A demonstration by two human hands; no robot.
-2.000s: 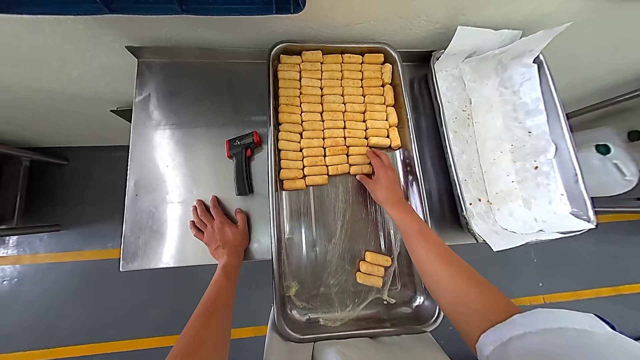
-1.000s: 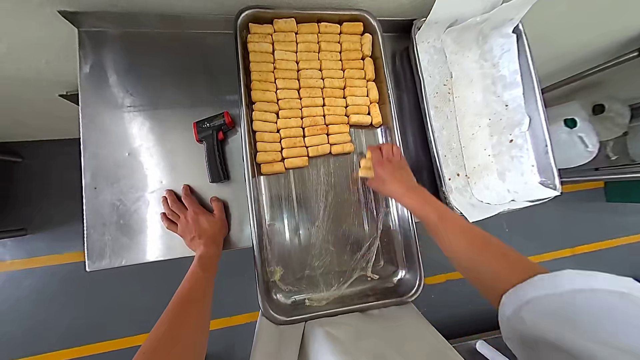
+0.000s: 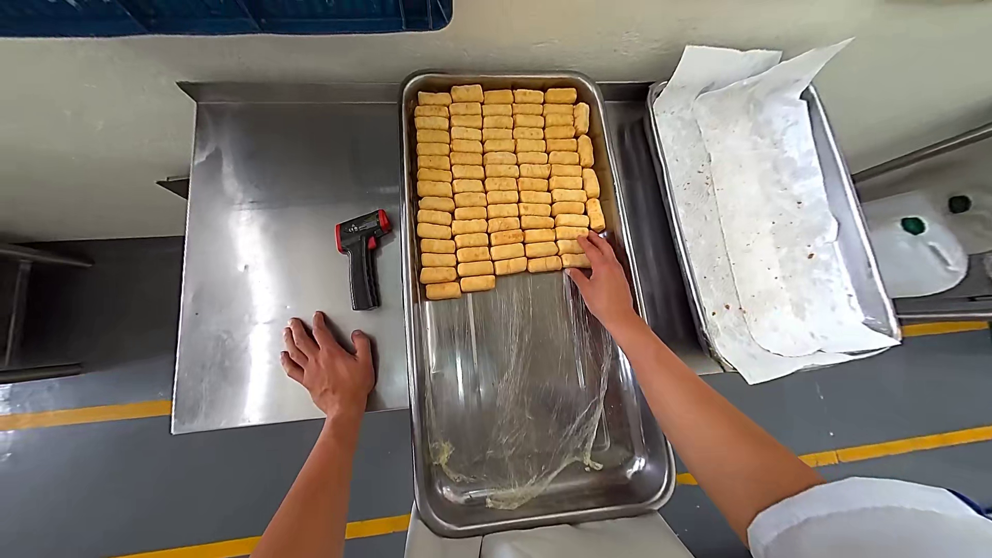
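Small golden baked rolls (image 3: 504, 170) fill the far half of a deep steel tray (image 3: 420, 465) in tight rows. My right hand (image 3: 604, 283) is at the near right end of the rows, thumb and fingers around the last rolls there. Clear plastic film (image 3: 511, 387) lies crumpled over the bare near half of the tray. My left hand (image 3: 332, 368) rests flat with fingers spread on the steel table (image 3: 287, 194), holding nothing. Just beyond it lies a black and red infrared thermometer (image 3: 363, 260).
To the right stands a metal tray (image 3: 852, 225) lined with crumb-specked white paper (image 3: 767, 209). White plastic jugs (image 3: 914, 248) are beyond it at the right edge. A blue plastic crate (image 3: 232, 15) shows at the top left. The long tray overhangs the table's front edge.
The loose rolls seen near the tray's front right are gone from there. My right hand has moved from them up to the end of the rows. My left hand stays on the table.
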